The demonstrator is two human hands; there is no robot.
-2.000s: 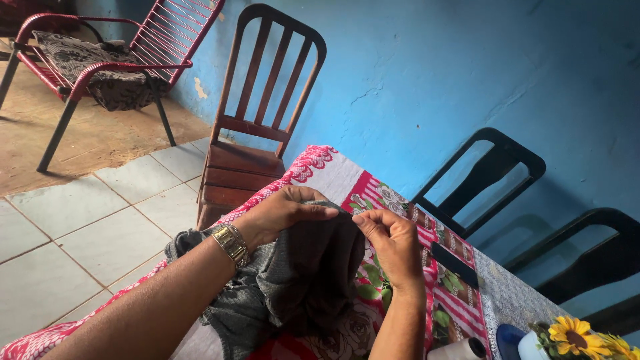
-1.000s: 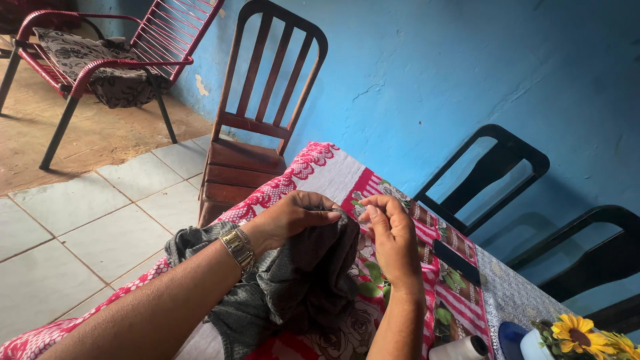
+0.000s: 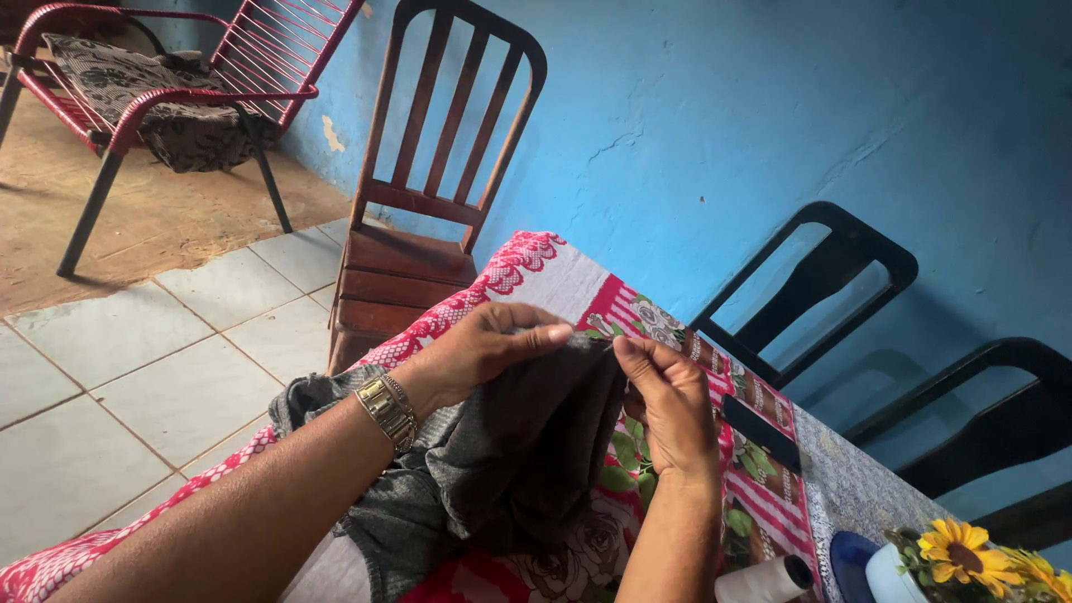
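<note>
A dark grey knit cloth [image 3: 519, 435] hangs between my hands over the table and spreads toward the left table edge. My left hand [image 3: 494, 347], with a metal watch on the wrist, pinches the cloth's upper edge between thumb and fingers. At the right end of that same edge, my right hand [image 3: 670, 394] grips the fabric with thumb and forefinger. The stretch of edge between the hands is fairly taut. Whether a needle is held is too small to tell.
Under the cloth lies a red and white patterned tablecloth [image 3: 536, 268]. A dark phone [image 3: 760, 431], a thread spool [image 3: 764, 579] and a potted sunflower arrangement [image 3: 963, 553] are to the right. Wooden chair [image 3: 406, 255] and black chairs [image 3: 825, 276] surround the table.
My right hand, raised and apart from the cloth's edge one second ago, has come down and now pinches it. My left hand keeps its hold.
</note>
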